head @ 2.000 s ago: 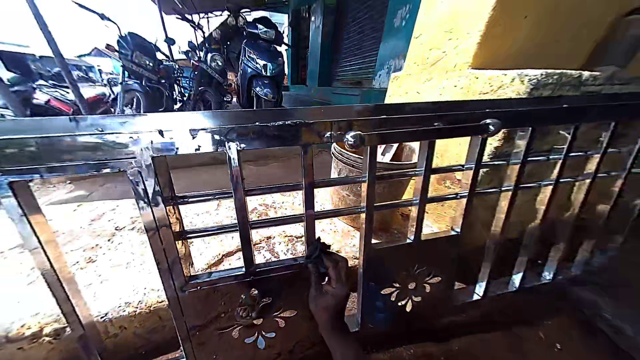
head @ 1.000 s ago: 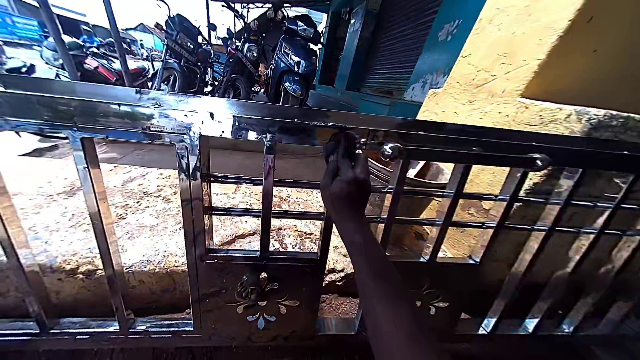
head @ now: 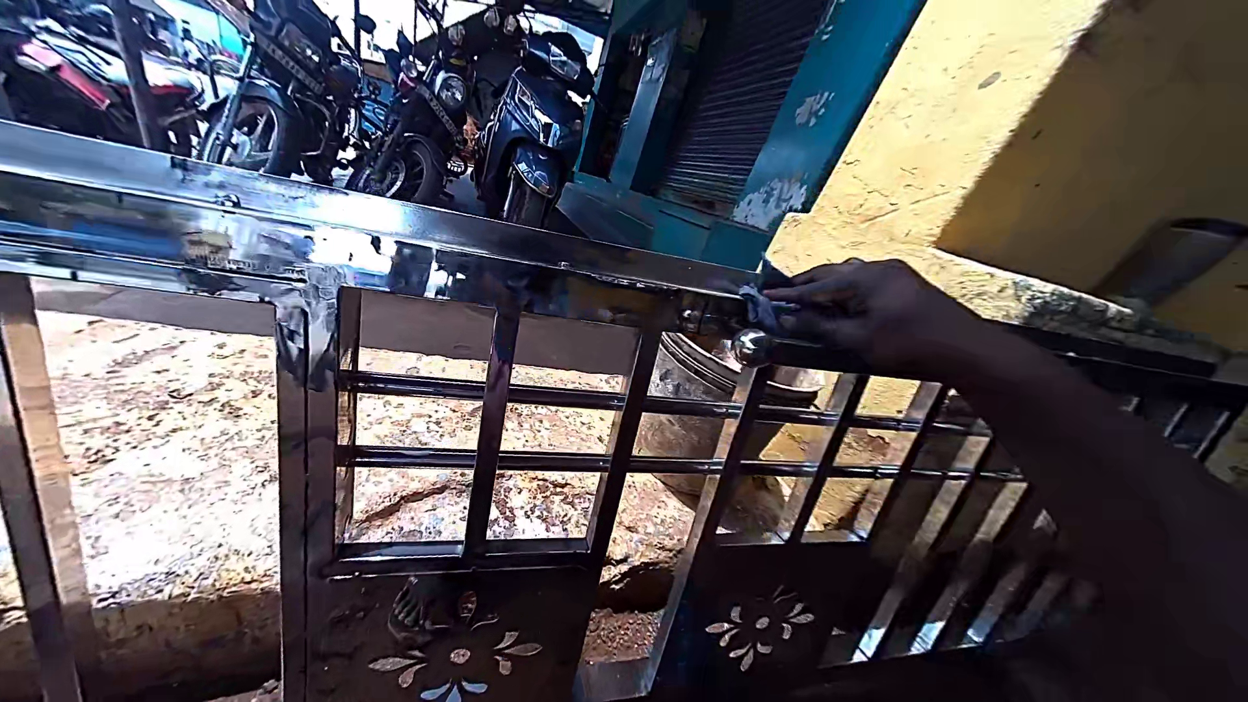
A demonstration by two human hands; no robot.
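My right hand (head: pixel 858 307) pinches a crumpled cloth (head: pixel 760 307) against the top rail of a shiny metal gate (head: pixel 468 244). Just below the cloth, a round metal knob (head: pixel 751 347) marks the end of a handle bar. My forearm reaches in from the right edge and covers part of the gate's right side. Two lower panels carry flower-shaped cutouts, one at the centre left (head: pixel 461 655) and one nearer the middle (head: pixel 762 622). My left hand is out of view.
Behind the gate stands a large round bucket (head: pixel 682 390) on rough ground. Motorcycles (head: pixel 263 117) and a scooter (head: pixel 534 127) are parked beyond, near a rolled metal shutter (head: pixel 736 97). A yellow wall (head: pixel 936 127) rises at the right.
My right hand has gone from the lower bars up to the top rail, then right along it past the knob. The view has shifted.
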